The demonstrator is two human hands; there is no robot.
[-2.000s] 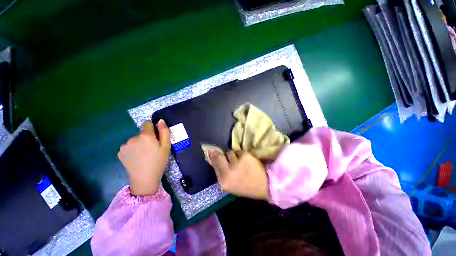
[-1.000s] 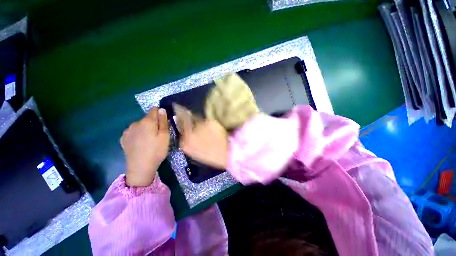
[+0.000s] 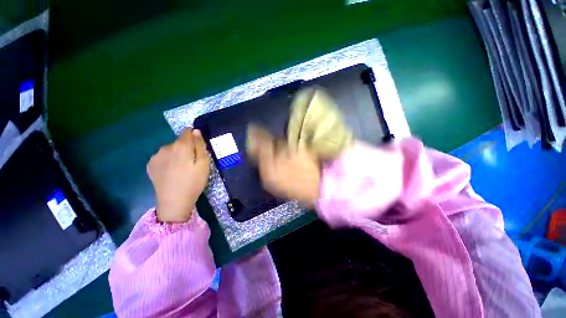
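A black panel lies flat on a silvery foam sheet on the green table. A white-and-blue label is at its left end. My left hand grips the panel's left edge at the upper left corner, thumb on the edge. My right hand, blurred, is over the middle of the panel with a crumpled yellow-tan wiping cloth in it. The hand, cloth and sleeve hide the panel's middle and lower right part.
Two more labelled black panels lie on foam at the left. A stack of panels with foam stands at the upper right. Blue floor and a blue plastic stool show at the right.
My right hand with the cloth swept left over the label, then back right to the panel's middle, uncovering the label. My left hand stays at the panel's left edge.
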